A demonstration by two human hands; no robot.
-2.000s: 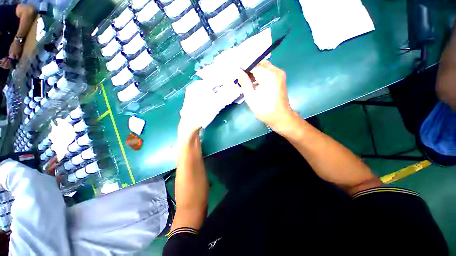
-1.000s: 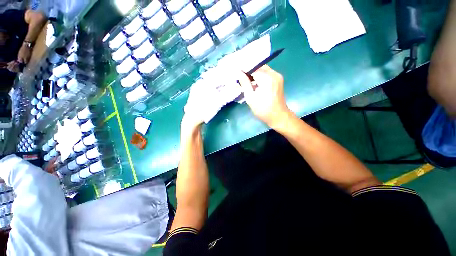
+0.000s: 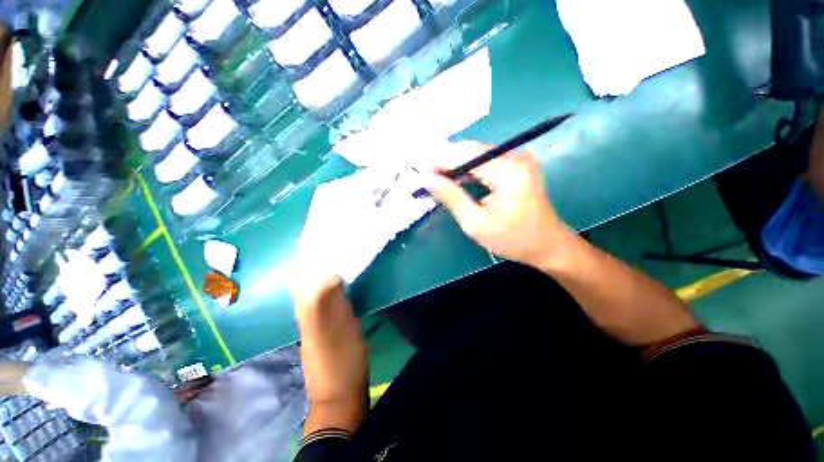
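Observation:
My right hand point(image 3: 506, 203), bare, is closed on a slim black hand tool point(image 3: 519, 140) that points up and to the right. Its lower end is at a white, overexposed item at my left fingers. My left hand point(image 3: 348, 221), in a white glove, is under and beside this item; glare hides the item's outline and the exact finger grip. A white sheet point(image 3: 443, 99) lies on the green bench just beyond my hands.
A clear tray with rows of white housings point(image 3: 325, 81) is at the back left. Another white sheet point(image 3: 632, 41) lies at the back right. An orange-brown item point(image 3: 220, 288) and small white piece point(image 3: 220, 255) are at left. A person's pale sleeve point(image 3: 108, 406) is lower left; another person sits right.
The view has shifted, so the tray and small items sit further left. My right hand and the black tool have moved slightly away from my left hand, and more of the tool shows.

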